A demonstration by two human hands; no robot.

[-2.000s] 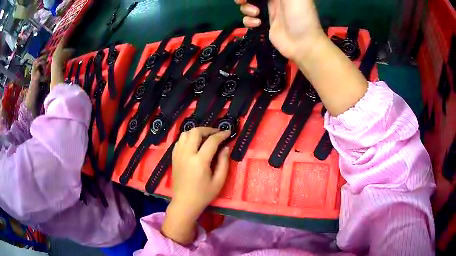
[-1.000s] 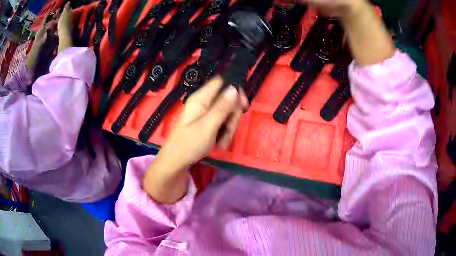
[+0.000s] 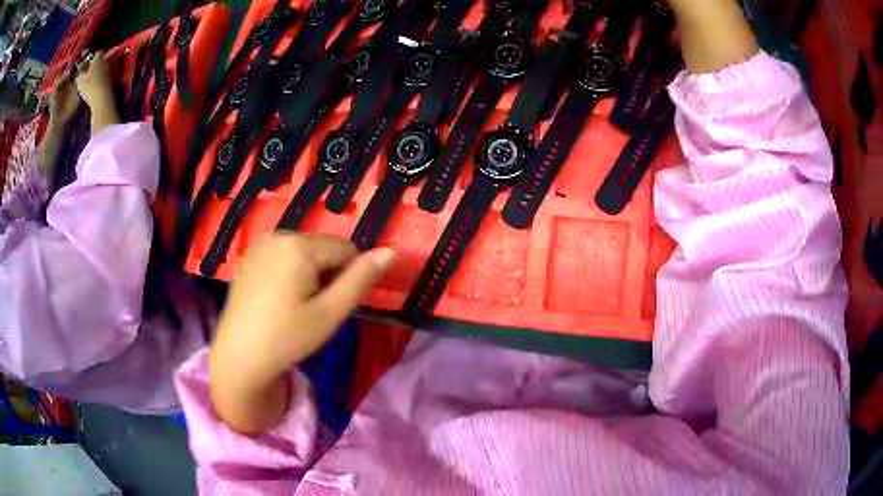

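Several black smartwatches lie back side up in slanting rows on the orange-red compartment tray (image 3: 591, 263), their straps overlapping. The nearest row includes a smartwatch (image 3: 502, 155) at centre right and another smartwatch (image 3: 413, 150) left of it. My left hand (image 3: 281, 310) is over the tray's front left edge, fingers curled, thumb pointing right; it is slightly blurred and no watch shows in it. My right hand is cut off by the top edge; only the wrist and forearm show, so what it holds is hidden.
At left, another person's pink sleeve (image 3: 73, 262) and hands (image 3: 95, 92) are beside a second red tray (image 3: 208, 29) with black straps. Red trays (image 3: 865, 232) with hanging straps stand at the right edge. A pale box (image 3: 53, 470) is at lower left.
My left hand has let go of a watch and moved left and down. More watches now lie in the nearest row. The tray sits higher in view, and my right hand has left the picture.
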